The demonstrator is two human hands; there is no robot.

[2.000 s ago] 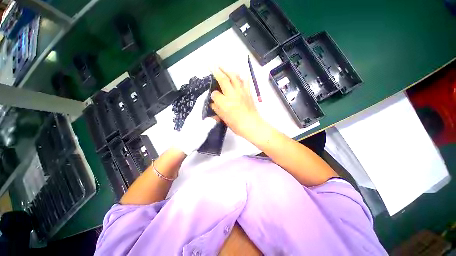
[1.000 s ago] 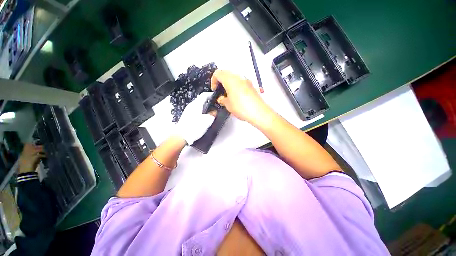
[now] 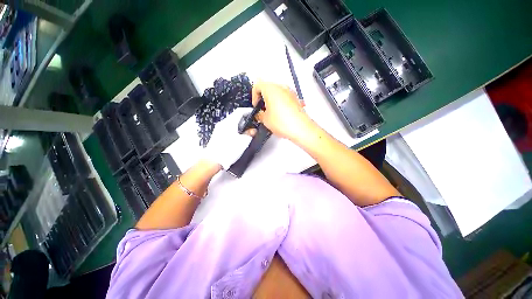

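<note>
A black plastic housing (image 3: pixel 252 153) is held tilted near the bench's front edge. My left hand (image 3: pixel 226 140), in a white glove, grips it from the left. My bare right hand (image 3: pixel 281 111) is at its upper end, with fingers bent around it; whether a small part is between the fingertips is hidden. A heap of small glossy black inserts (image 3: pixel 219 99) lies on the white work sheet (image 3: pixel 262 44), just beyond my left hand. Dark tweezers (image 3: pixel 292 70) lie on the sheet beyond my right hand, partly covered by it.
Open black housings (image 3: pixel 351 100) stand in a group at the right, and more housings (image 3: pixel 139 124) at the left. A blister tray (image 3: pixel 79 225) holds black housings at far left. The green shelf (image 3: pixel 157 23) carries several dark housings. White sheets (image 3: pixel 466 157) hang below the bench at right.
The held housing has turned more edge-on, and my right hand has moved from reaching along it to a bent-finger hold. Another person's hand and dark sleeve at far left came and went.
</note>
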